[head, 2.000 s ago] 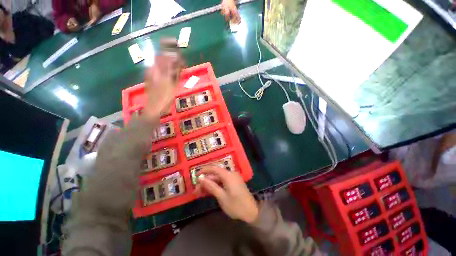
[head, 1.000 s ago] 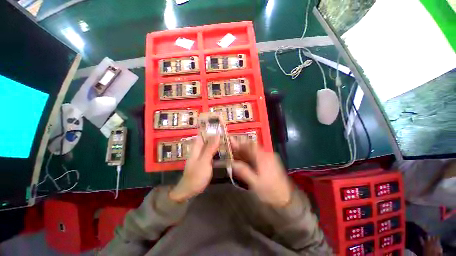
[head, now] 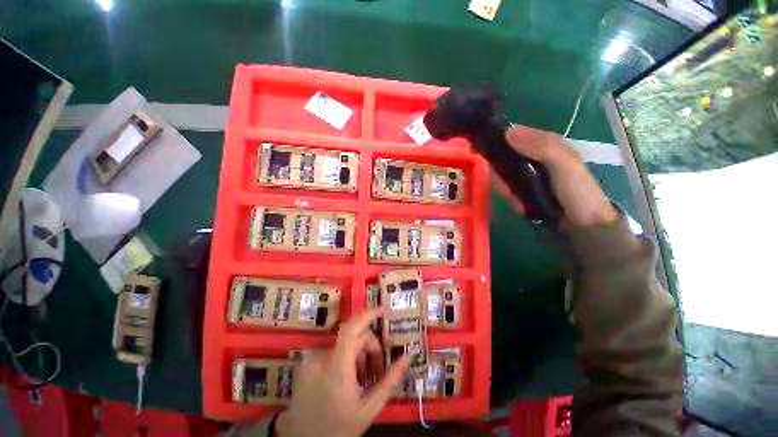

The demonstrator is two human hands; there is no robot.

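My left hand (head: 345,384) holds a gold feature phone (head: 403,311), back side up, over the lower right compartments of the red phone tray (head: 364,209). A white USB data cable (head: 421,401) is at the phone's lower end. My right hand (head: 550,166) grips a black handheld barcode scanner (head: 503,141); its head is over the top right compartment beside a white barcode label (head: 420,129). Another barcode label (head: 329,110) lies in the top left compartment. Gold phones lie back side up in the other compartments, some partly hidden by my left hand and the held phone.
At left, a phone (head: 135,320) lies with a white cable at its end. A sample phone (head: 126,147) lies on a white sheet (head: 175,158). A patterned mouse (head: 38,247) is beside the left monitor (head: 26,119). The right monitor (head: 717,247) stands beyond my right arm.
My right hand has left the held phone and taken up the scanner, raising it over the tray's upper right. My left hand still holds the phone, now over the lower right compartments.
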